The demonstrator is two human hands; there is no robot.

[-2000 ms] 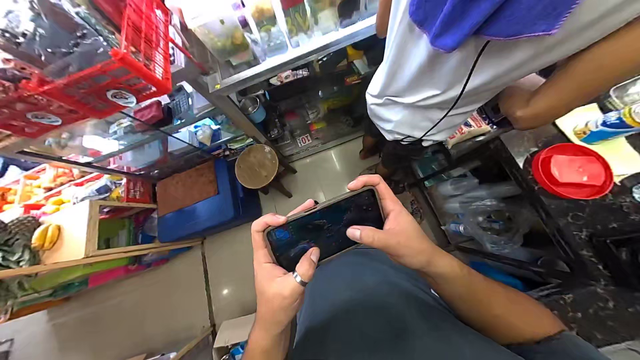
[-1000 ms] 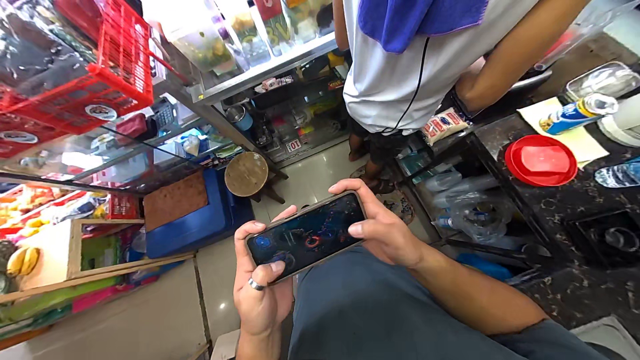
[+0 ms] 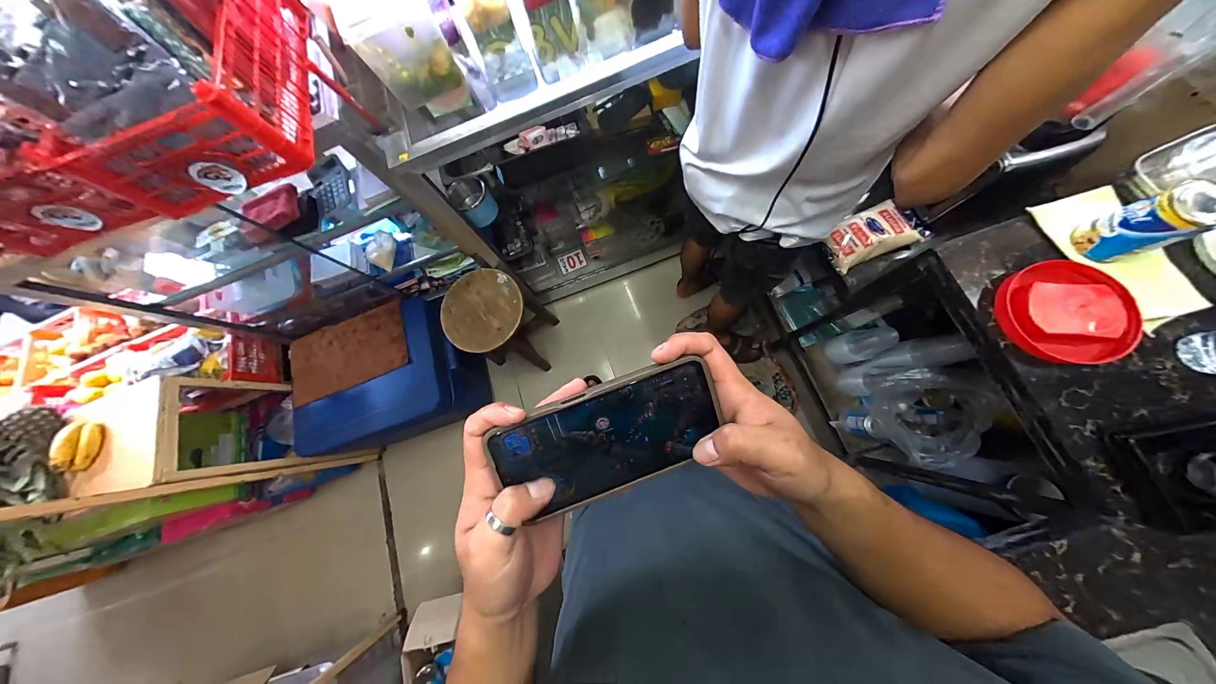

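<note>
A smartphone (image 3: 608, 432) in a case lies sideways between my hands, its dark screen lit with what looks like a game. My left hand (image 3: 508, 532), with a metal ring on the thumb, grips the phone's left end, the thumb over the lower left of the screen. Around the right end closes my right hand (image 3: 750, 427), its thumb at the screen's right edge and a finger along the top corner. Both hands are above my lap in dark grey cloth (image 3: 703, 579).
A person in a white shirt (image 3: 807, 114) stands ahead. A round wooden stool (image 3: 482, 311) and a blue cooler box (image 3: 418, 380) stand ahead left. Red crates (image 3: 190, 142) are upper left. On the dark counter (image 3: 1064, 399) at right sit a red plate (image 3: 1012, 309) and a can (image 3: 1140, 223).
Between the frames my left thumb has shifted slightly on the phone's screen, and the picture on the screen has changed. Both hands have kept hold of the phone.
</note>
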